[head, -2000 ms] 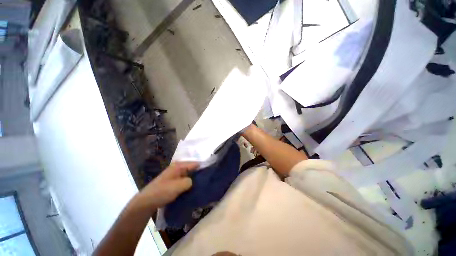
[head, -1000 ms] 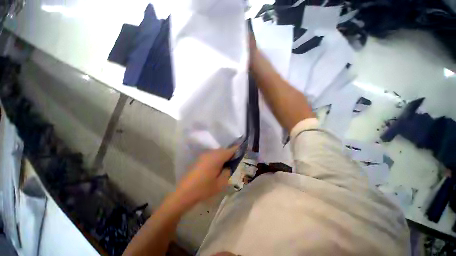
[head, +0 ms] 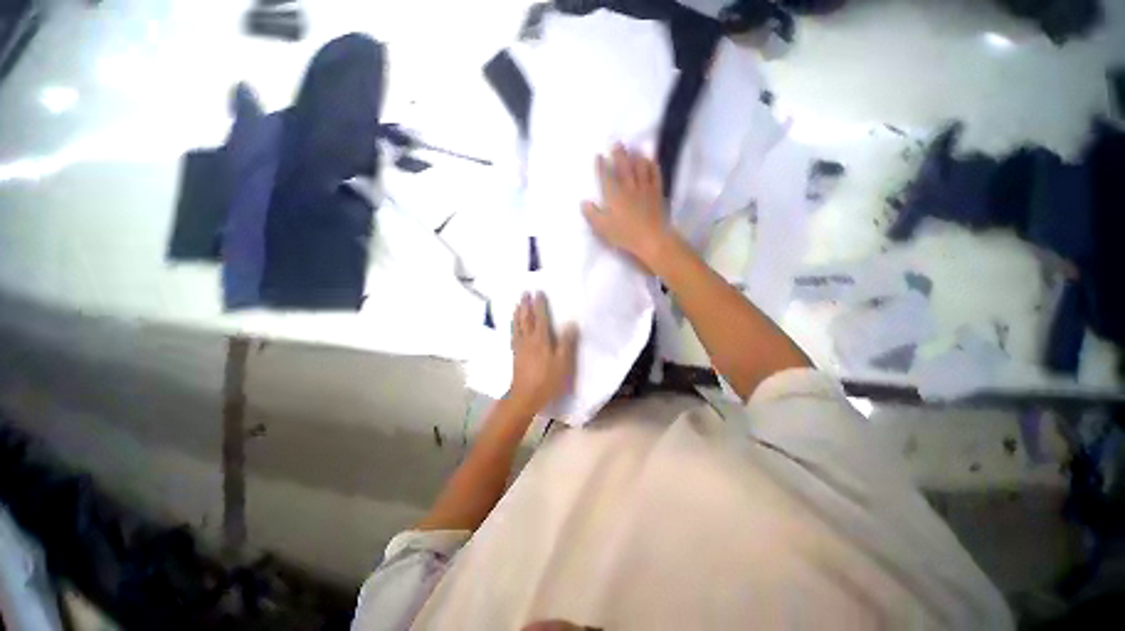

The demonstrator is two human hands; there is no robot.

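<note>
A long white paper piece point(head: 586, 105) lies over dark fabric on the white table, right in front of me. Dark fabric point(head: 693, 93) shows along its top and right edge. My left hand point(head: 539, 358) rests flat on the paper's lower left part. My right hand point(head: 632, 203) lies on the paper's middle with fingers spread. Neither hand grips anything. More white paper lies under and to the right. What lies beneath the paper is mostly hidden.
Navy cut panels point(head: 327, 185) lie to the left on the white table point(head: 99, 265). Small dark scraps lie between them and the paper. Dark fabric pieces point(head: 1012, 191) and paper scraps lie to the right. Dark waste point(head: 148, 555) lies beyond the aisle, lower left.
The white paper and dark fabric, held up in my hands earlier, now lie on the table. My hands have gone from gripping to lying flat on top. The view has turned towards the table.
</note>
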